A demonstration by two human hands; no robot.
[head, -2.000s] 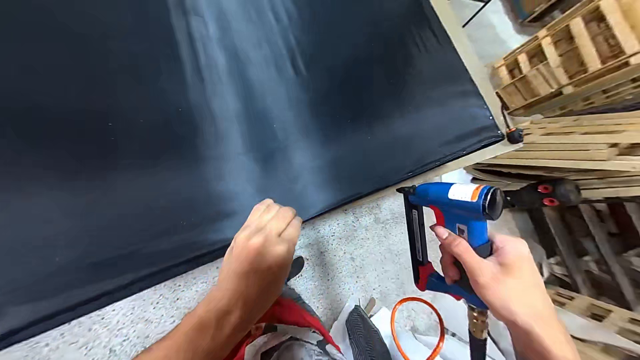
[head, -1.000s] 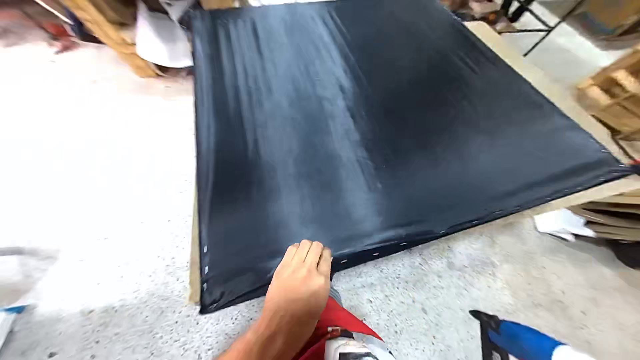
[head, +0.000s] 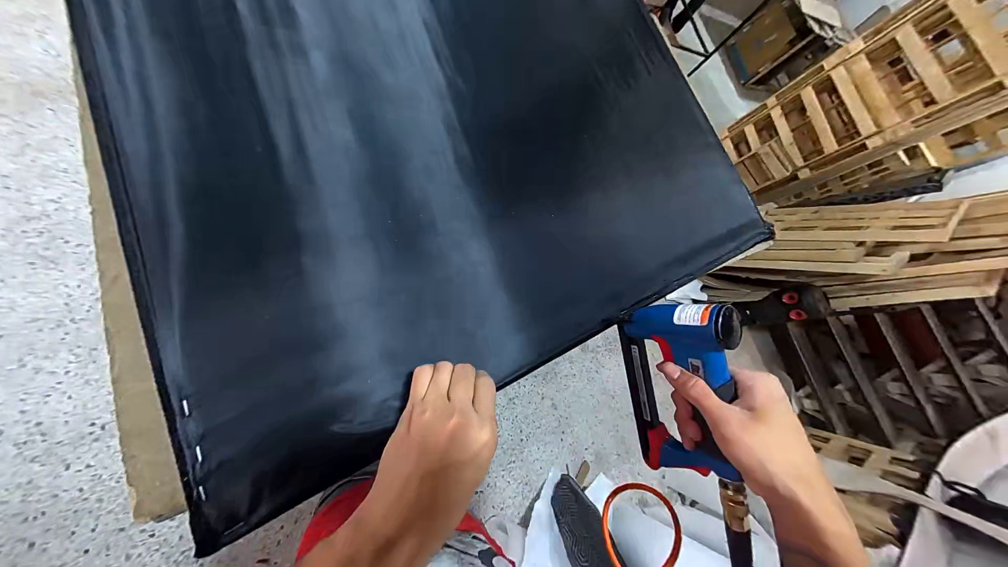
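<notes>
A large panel covered in black sheet material [head: 378,220] fills the middle of the view, with a few staples near its lower left corner. My left hand [head: 449,417] grips the near edge of the black sheet, fingers curled over it. In my right hand [head: 740,425] is a blue and red pneumatic stapler [head: 685,331], held by its handle, with an air hose fitting at the base. The stapler's nose is at the panel's near edge, to the right of my left hand; whether it touches is hard to tell.
Brown board [head: 130,394] shows beneath the panel's left side. Wooden pallets [head: 858,102] and stacked wooden slats [head: 874,244] stand at the right. An orange hose loop [head: 676,524] and white material lie below on the speckled floor [head: 551,425].
My right hand and the stapler, mostly out of view a second ago, are now at the panel's near edge. My left hand stays on that edge. The view has swung.
</notes>
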